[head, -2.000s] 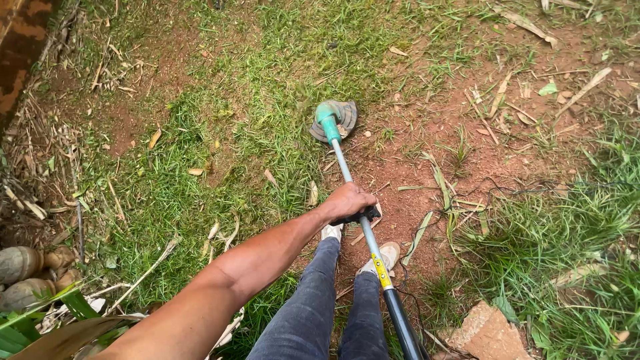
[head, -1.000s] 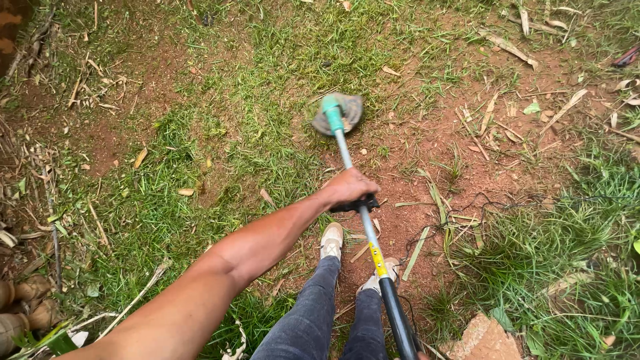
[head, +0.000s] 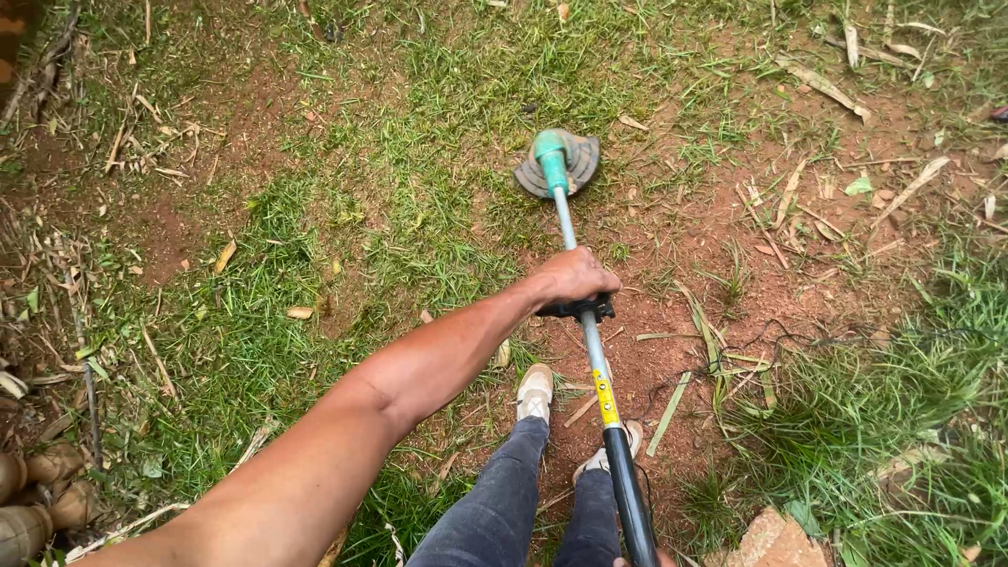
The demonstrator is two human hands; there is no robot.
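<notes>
A string trimmer [head: 567, 216] with a metal shaft, a green motor head and a round guard crosses the view from bottom centre up to the grass. My left hand [head: 579, 276] is closed around its black front handle [head: 579, 307]. Below that, the shaft bears a yellow label [head: 605, 398] with writing and runs into a black rear tube [head: 626, 492]. Only a sliver of my right hand [head: 664, 559] shows beside the tube at the bottom edge; its grip is hidden. The guard [head: 583, 161] is over short grass, ahead of my feet.
My shoes [head: 536, 390] stand on reddish soil. A thin dark cable [head: 787, 337] runs over the ground at right, near taller grass [head: 874, 409]. A stone slab [head: 768, 543] lies at lower right, rounded brown objects [head: 24, 531] at lower left. Dry leaf strips [head: 913, 185] are scattered about.
Since the first frame, the trimmer head has swung to the right relative to my feet. My left hand keeps its hold on the handle.
</notes>
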